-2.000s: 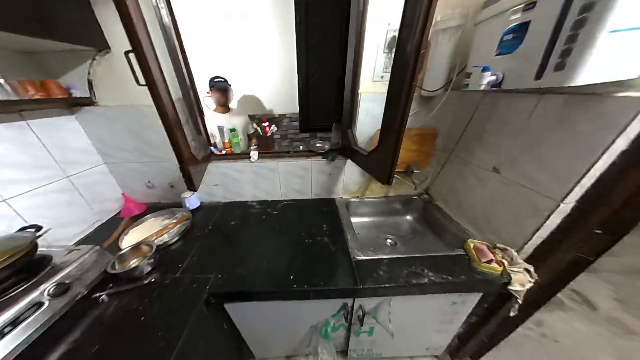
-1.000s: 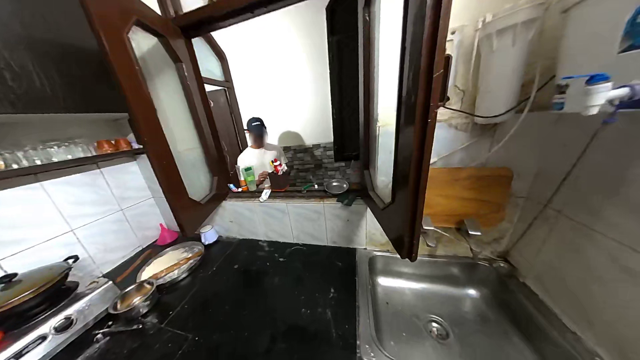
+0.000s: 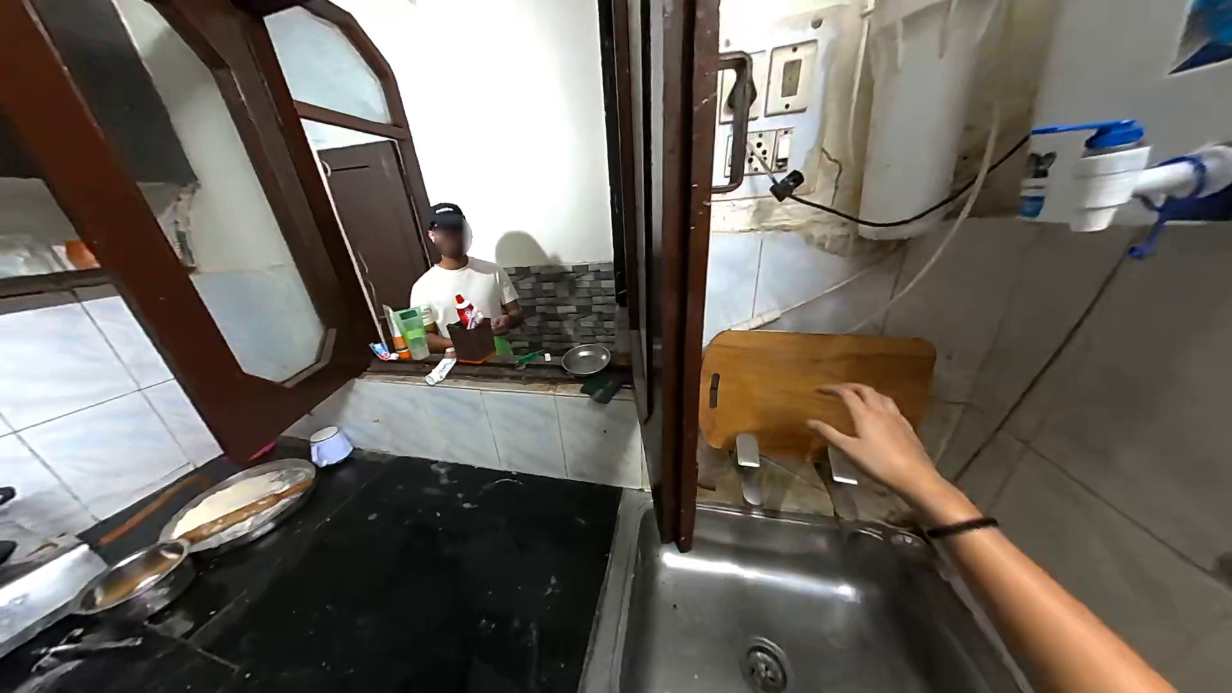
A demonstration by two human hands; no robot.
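Note:
My right hand (image 3: 881, 438) reaches in from the lower right, fingers apart and holding nothing, a dark band on its wrist. It is in front of the right part of a wooden cutting board (image 3: 818, 375) that leans on the wall behind the sink; whether the fingertips touch it I cannot tell. Below the board are two metal taps, the left one (image 3: 748, 452) in plain sight and the right one (image 3: 842, 469) beside my hand. The steel sink (image 3: 712, 597) lies beneath them. My left hand is not in view.
An open wooden window shutter (image 3: 681, 289) juts over the sink's left edge. On the black counter (image 3: 433, 577) stand a flour plate with a rolling pin (image 3: 245, 515), a steel bowl (image 3: 135, 577) and a small cup (image 3: 330, 446). A water purifier tap (image 3: 1107, 178) hangs upper right. Beyond the window stands a person (image 3: 462, 279).
My right hand has come into view at the cutting board. The view has moved closer to the sink and window.

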